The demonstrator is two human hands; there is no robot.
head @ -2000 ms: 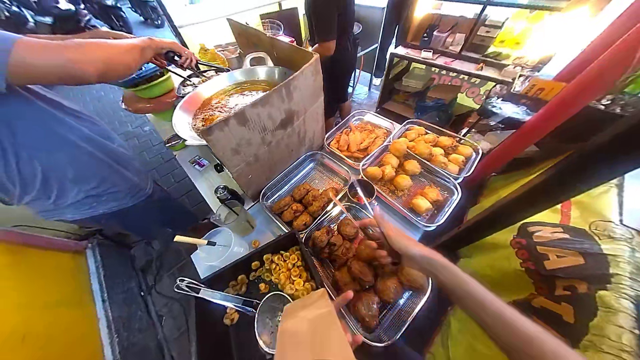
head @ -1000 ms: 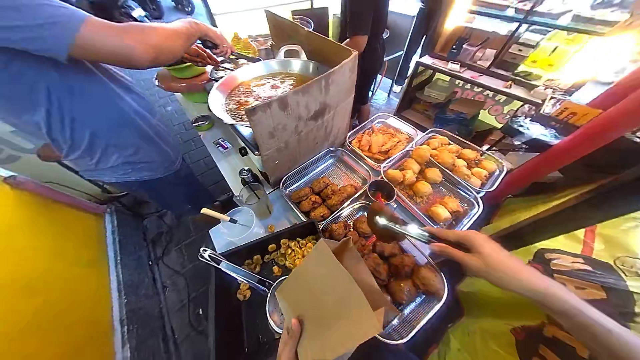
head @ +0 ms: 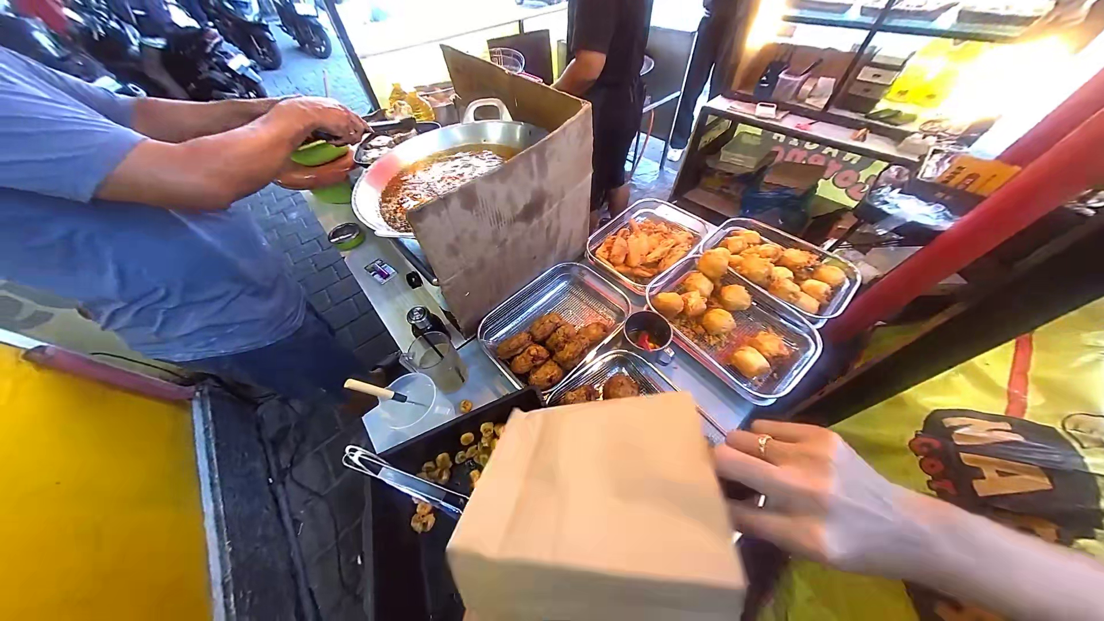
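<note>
A brown paper bag [head: 595, 509] fills the lower middle, its flat side towards me and its opening out of sight. My left hand is out of view. At the bag's right edge my right hand [head: 802, 492] shows two rings and bent fingers; its fingertips and anything in them are hidden or blurred. Behind the bag, a wire tray [head: 634, 358] holds dark fried pieces, mostly covered. Browned fritters [head: 552, 345] lie in the tray further left. A small metal cup [head: 649, 332] with red contents stands among the trays.
Trays of orange fried strips [head: 647, 248] and golden fried balls [head: 718, 321] stand beyond. A cardboard screen [head: 517, 207] shields a large pan of hot oil [head: 440, 177]. A person [head: 147, 233] works at the left. A metal-handled strainer [head: 405, 483] crosses the black tray; a red pole [head: 975, 216] slants at right.
The paper bag has come up and now covers much of the dark fried pieces. My right hand has moved down beside it; the tongs it held earlier are not clearly visible now.
</note>
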